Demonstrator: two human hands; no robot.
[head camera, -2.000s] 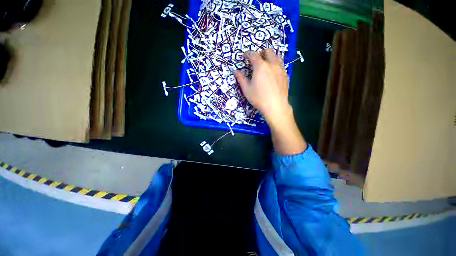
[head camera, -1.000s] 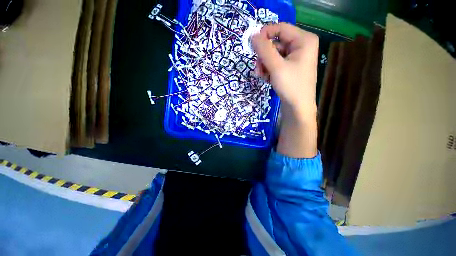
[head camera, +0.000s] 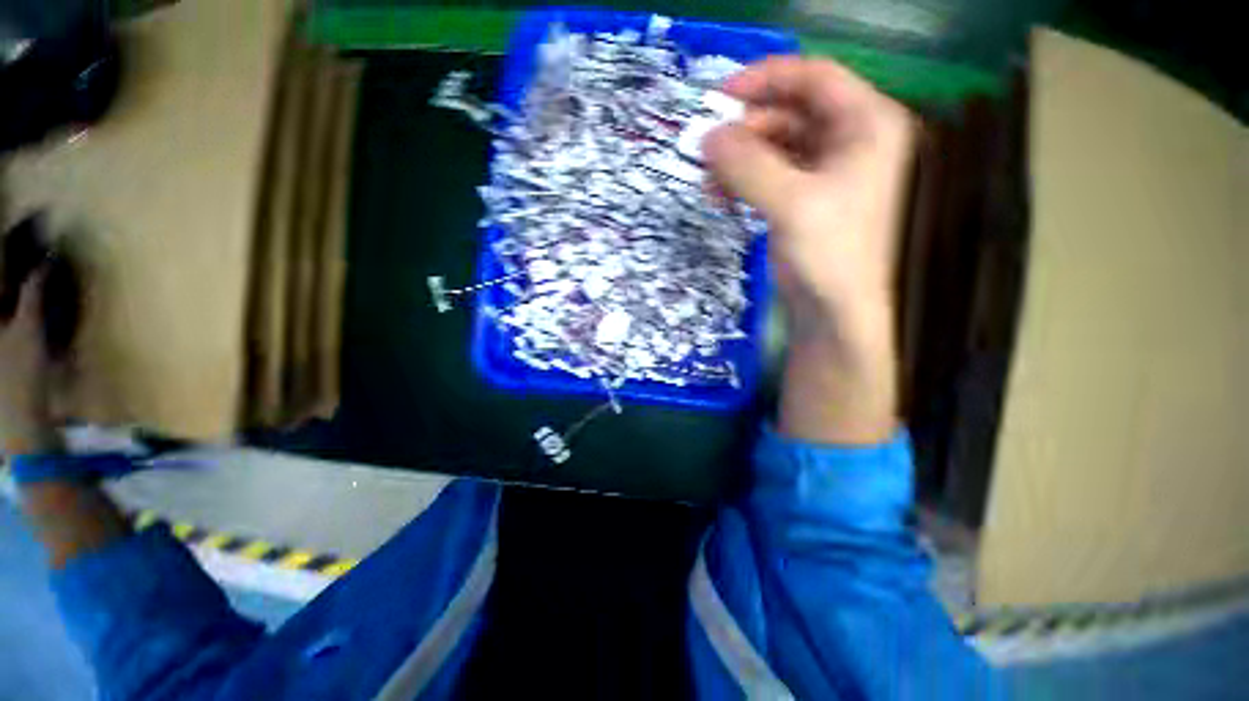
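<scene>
A blue tray (head camera: 490, 359) heaped with white wired circuit boards (head camera: 616, 233) stands in the middle of the dark bench. My right hand (head camera: 808, 158) is above the tray's right side, with a blurred white circuit board (head camera: 710, 126) pinched between thumb and fingers. My left hand (head camera: 21, 363) is at the far left edge, partly cut off and blurred, at a black housing (head camera: 58, 295) on the cardboard. Whether its fingers grip the housing is not clear. A blue band (head camera: 55, 466) is on my left wrist.
Cardboard stacks stand on the left (head camera: 165, 274) and right (head camera: 1137, 329). Another black housing (head camera: 55, 82) lies at the upper left. A loose wired board (head camera: 552, 442) lies in front of the tray. Other wired pieces hang over the tray's left side. A green strip runs behind.
My left hand has come into view at the left edge. My right hand has lifted from the heap with a white board, and has lately moved slightly right. The view has shifted and blurred.
</scene>
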